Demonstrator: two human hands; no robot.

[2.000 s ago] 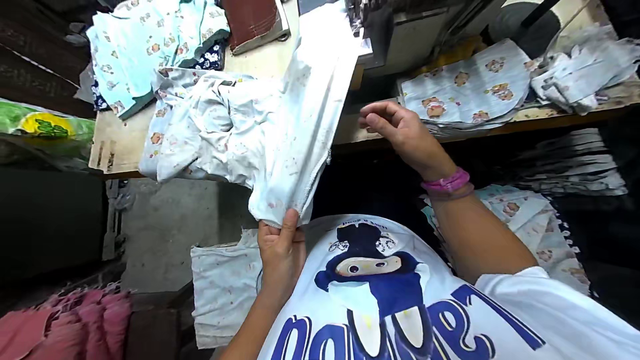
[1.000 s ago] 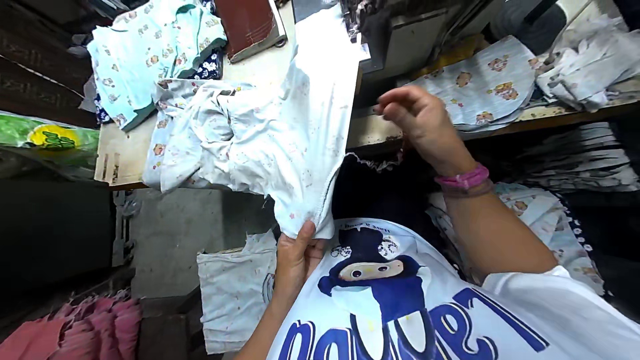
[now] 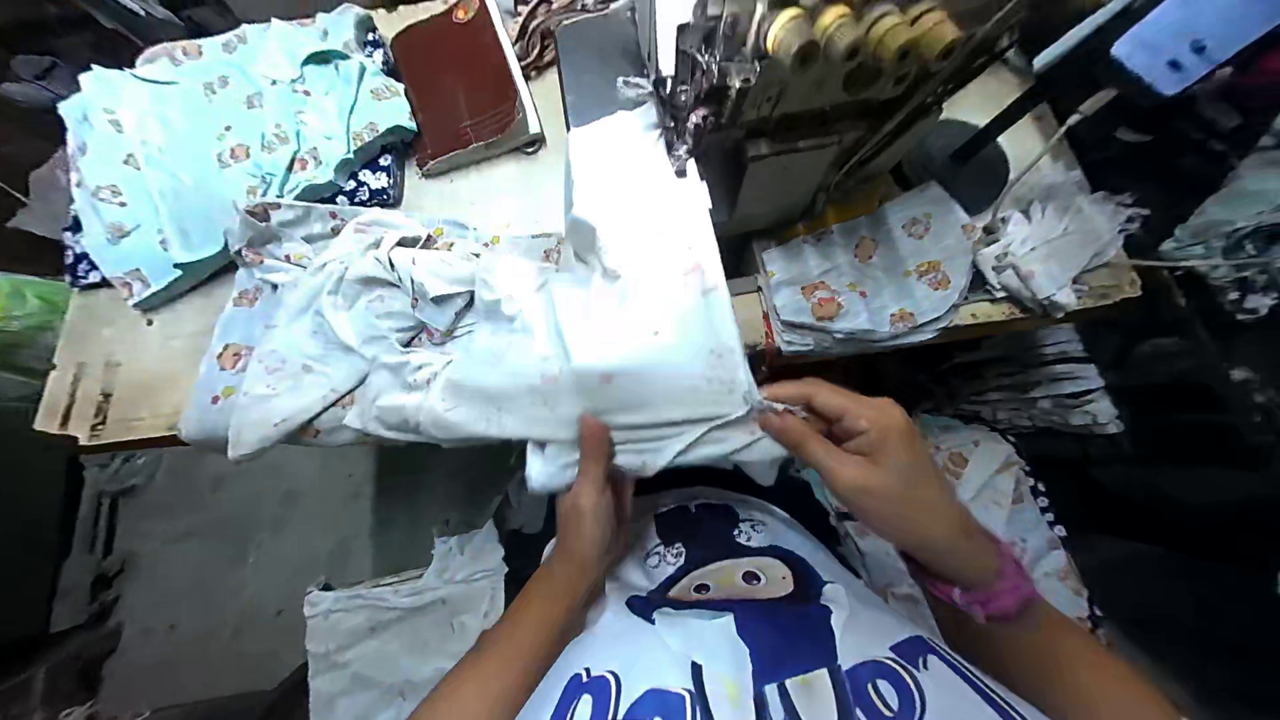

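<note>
A white cloth garment with a faint bear print (image 3: pixel 650 340) lies across the table, its upper end by the needle area of a sewing machine (image 3: pixel 690 110) and its near edge over the table's front. My left hand (image 3: pixel 595 500) grips that near edge, thumb on top and fingers hidden beneath. At the garment's near right corner, my right hand (image 3: pixel 850 440), with a pink band on its wrist, pinches the edge between thumb and fingers. The bunched part of the cloth spreads to the left.
Light blue bear-print pieces (image 3: pixel 240 150) and a worn dark red book (image 3: pixel 465 85) lie behind. Cut printed pieces (image 3: pixel 870 270) and white scraps (image 3: pixel 1050 245) sit on the right ledge. Thread cones (image 3: pixel 840 35) stand by the machine. Pale cloth (image 3: pixel 410 630) hangs at lower left.
My right hand has come down and left from the air beside the machine and now pinches the garment's corner. The near end, held in my left hand, is spread wider than before.
</note>
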